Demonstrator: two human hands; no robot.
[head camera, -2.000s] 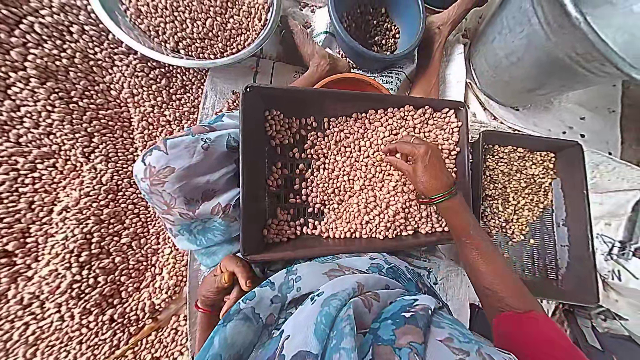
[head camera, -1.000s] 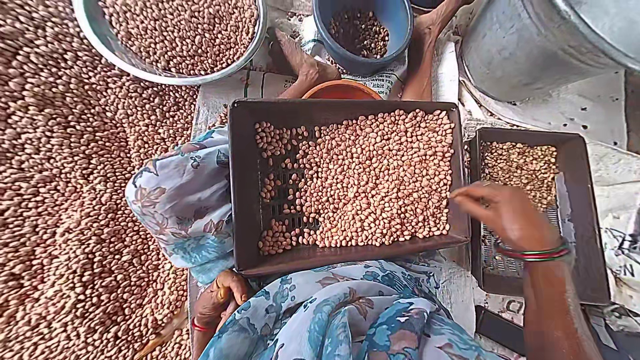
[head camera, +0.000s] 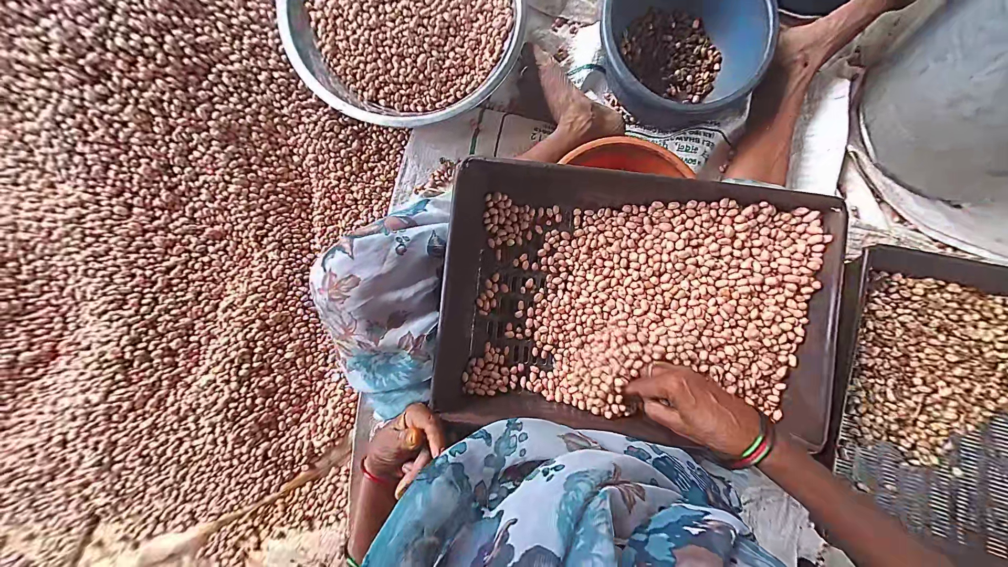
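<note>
A dark plastic tray with a slotted bottom (head camera: 638, 185) lies across my lap, tilted a little in view. Pale pink-brown nuts, perhaps shelled peanuts (head camera: 669, 276), cover most of it, with slots showing at the left. My right hand (head camera: 693, 405), with bangles at the wrist, touches the nuts near the tray's lower edge. Its fingers are bent, and whether they pinch a nut cannot be told. My left hand (head camera: 405, 449) rests beside the tray's lower left corner against the floral cloth (head camera: 551, 496), fingers curled, with no object visible in it.
A large heap of nuts (head camera: 157, 236) spreads at the left. Beyond the tray are a metal basin of nuts (head camera: 398, 118), a blue tub (head camera: 689, 114) with darker pieces and an orange bowl (head camera: 630, 150). A second dark tray (head camera: 937, 260) and a large metal container (head camera: 937, 102) stand at the right.
My right hand was beyond the lap tray's right edge, near the second tray; it is now back over the nuts at the lower edge. My left hand stays by the corner.
</note>
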